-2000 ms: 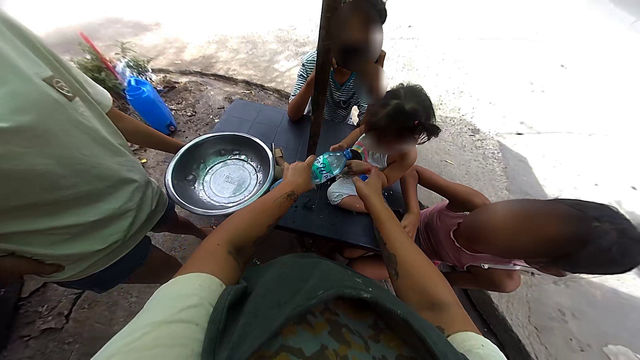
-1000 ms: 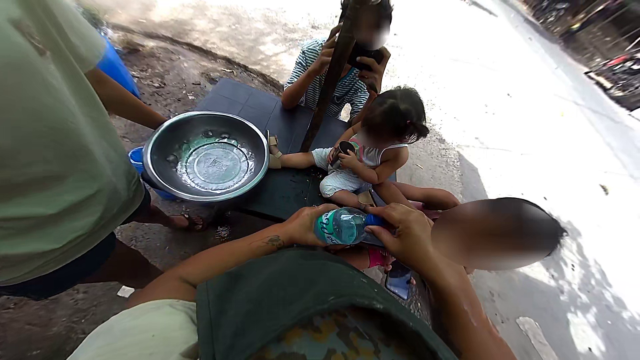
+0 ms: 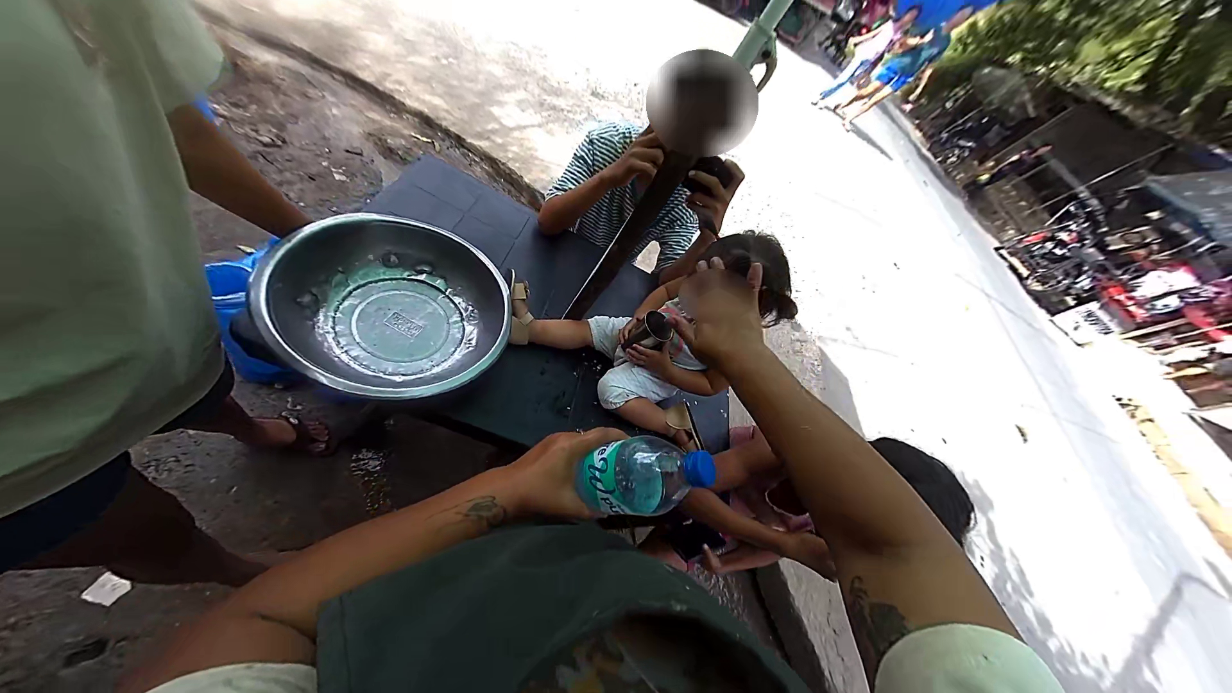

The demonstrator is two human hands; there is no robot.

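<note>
My left hand (image 3: 563, 474) is closed around a clear plastic water bottle (image 3: 643, 475), which lies tilted sideways with its blue cap on and pointing right. My right hand (image 3: 722, 313) is raised at the face of a small seated child (image 3: 674, 356), fingers spread, with nothing seen in it. The child holds a dark, shiny cup (image 3: 652, 332). A wide metal basin (image 3: 397, 318) with wet spots inside is at the left, held near its rim by a person standing there.
The child sits on a dark table (image 3: 462, 202). Behind a dark post (image 3: 626, 241), a person in a striped shirt holds up a phone (image 3: 710, 175). Another person (image 3: 919, 486) sits low at the right. A blue container (image 3: 231, 289) is under the basin.
My right hand has left the bottle cap and moved up to the child's face. My left hand still holds the bottle. The view has turned toward the street.
</note>
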